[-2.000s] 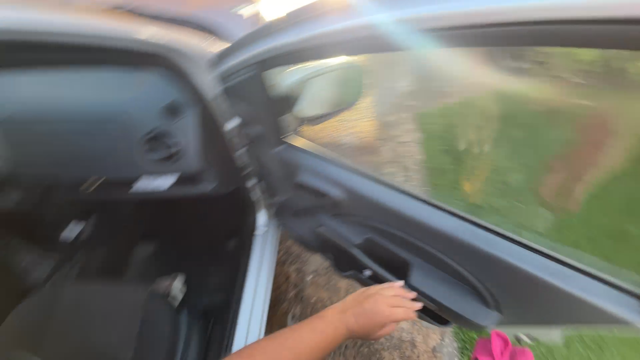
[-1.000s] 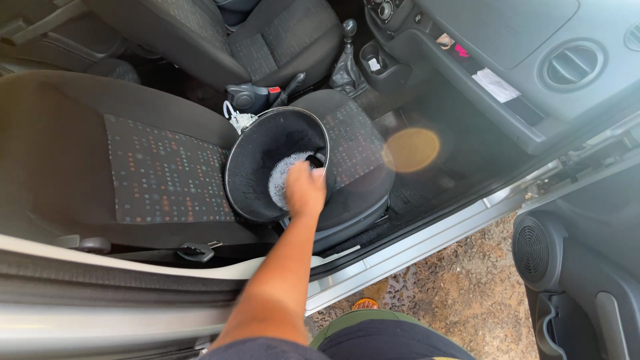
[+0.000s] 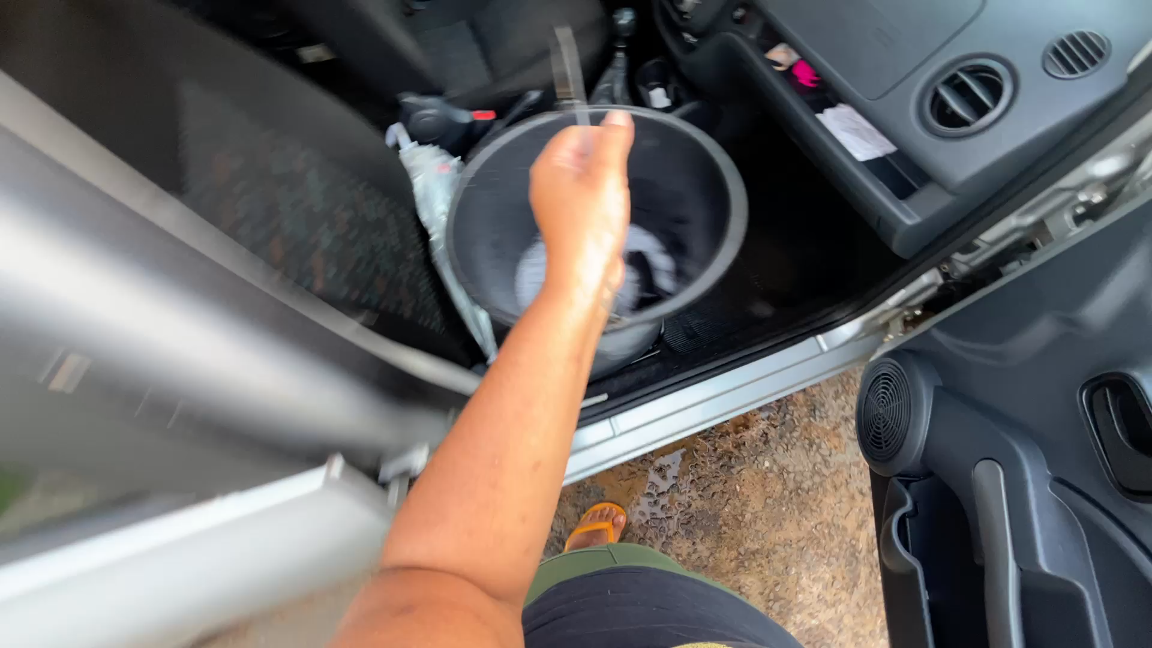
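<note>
My left hand (image 3: 585, 193) is closed in a fist above a dark round bucket (image 3: 733, 216), apparently on its handle, whose grip is mostly hidden by the fingers. Inside the bucket lies water or suds with white foam (image 3: 535, 270) and a dark shape. A blurred narrow strip (image 3: 567, 67) rises beyond my fist; what it belongs to is unclear. The bucket is in the car's open front doorway, and whether it rests on anything cannot be told. Against its left side is a folded translucent plastic item (image 3: 432, 193). My right hand is out of view.
The patterned seat back (image 3: 297, 207) is at left. The dashboard (image 3: 909, 171) has a shelf holding paper (image 3: 855, 131) and a pink item (image 3: 805, 74). An open door (image 3: 1035, 423) stands at right. A metal sill (image 3: 711, 396) edges the doorway above wet ground (image 3: 765, 486).
My left hand was on the door two seconds ago and reaching into the bucket on the seat one second ago. Now it is a fist above the bucket, which has shifted off its earlier spot.
</note>
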